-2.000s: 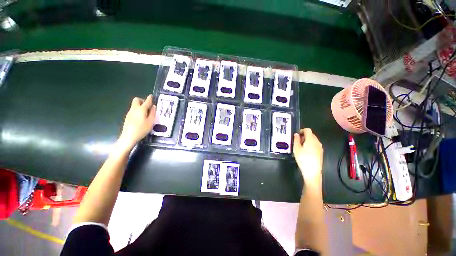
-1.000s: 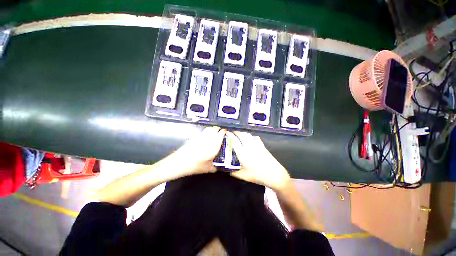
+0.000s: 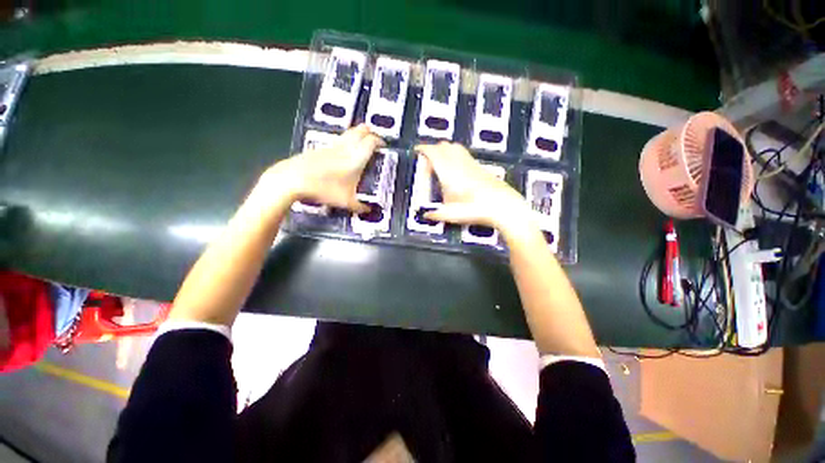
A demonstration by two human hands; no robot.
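Note:
A clear plastic tray (image 3: 573, 212) holds two rows of white-backed keypad phones (image 3: 548, 121) on the green bench, dark ovals toward me. My left hand (image 3: 333, 172) is over the front row, its thumb and fingers at opposite ends of the second phone from the left (image 3: 378, 188). My right hand (image 3: 466, 188) spans the middle front phone (image 3: 423, 188) in the same way. Both phones are in or just above their pockets; I cannot tell which. My hands partly cover the neighbouring phones. The two printed cards are not distinguishable now.
A pink fan (image 3: 671, 170) stands at the right with a dark-screened smartphone (image 3: 725, 176) against it. A red pen-like tool (image 3: 670, 267), a white power strip (image 3: 749, 294) and tangled black cables lie nearby. A worn white strip (image 3: 181, 56) runs behind the bench.
The tray moved away from me, then slightly back. My hands went from its sides to the cards at the bench edge, then onto the front phones. The cards have left the bench edge.

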